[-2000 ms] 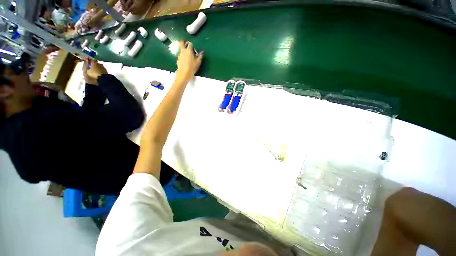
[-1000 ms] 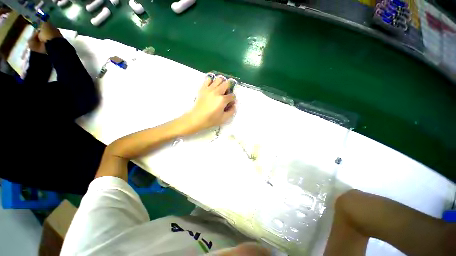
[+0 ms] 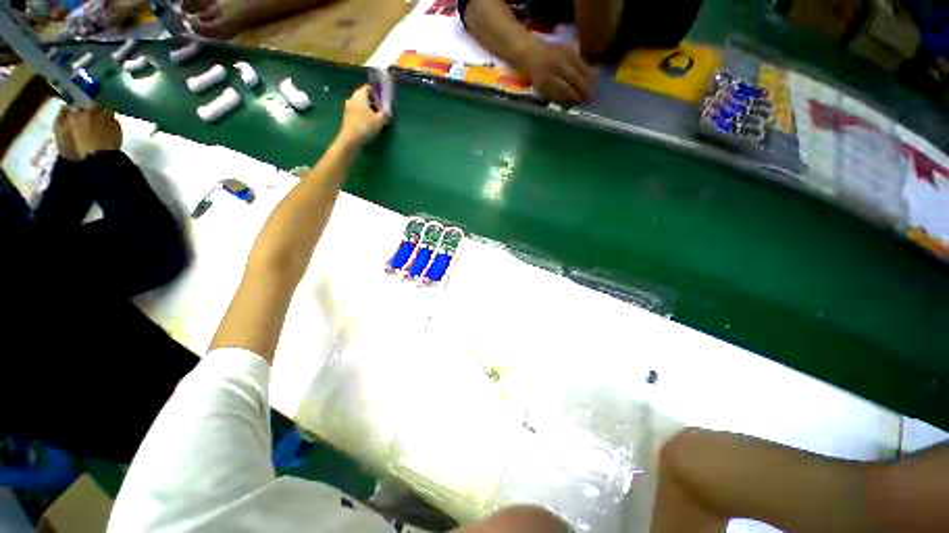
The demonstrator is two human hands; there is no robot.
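Note:
My left hand point(image 3: 364, 115) is stretched out over the green belt and grips a pale unit point(image 3: 383, 92), held upright at the fingertips. Its inside cannot be made out. Three open half-assembled units point(image 3: 425, 253) lie side by side on the white bench strip, green at the rounded top end and blue below, with pink-white rims. My right forearm point(image 3: 770, 484) shows at the lower right, but the right hand is cut off by the picture's edge.
Closed white units point(image 3: 219, 104) lie on the green belt point(image 3: 583, 208). A clear plastic tray point(image 3: 583, 458) lies near my body. A loose blue battery piece point(image 3: 237, 189) lies by the neighbour on the left. Another person's hands point(image 3: 562, 73) rest across the belt, near a tray of blue units point(image 3: 737, 107).
My left hand has left the row on the bench, where three units now lie instead of the earlier two, and has reached up over the belt and taken hold of a pale unit.

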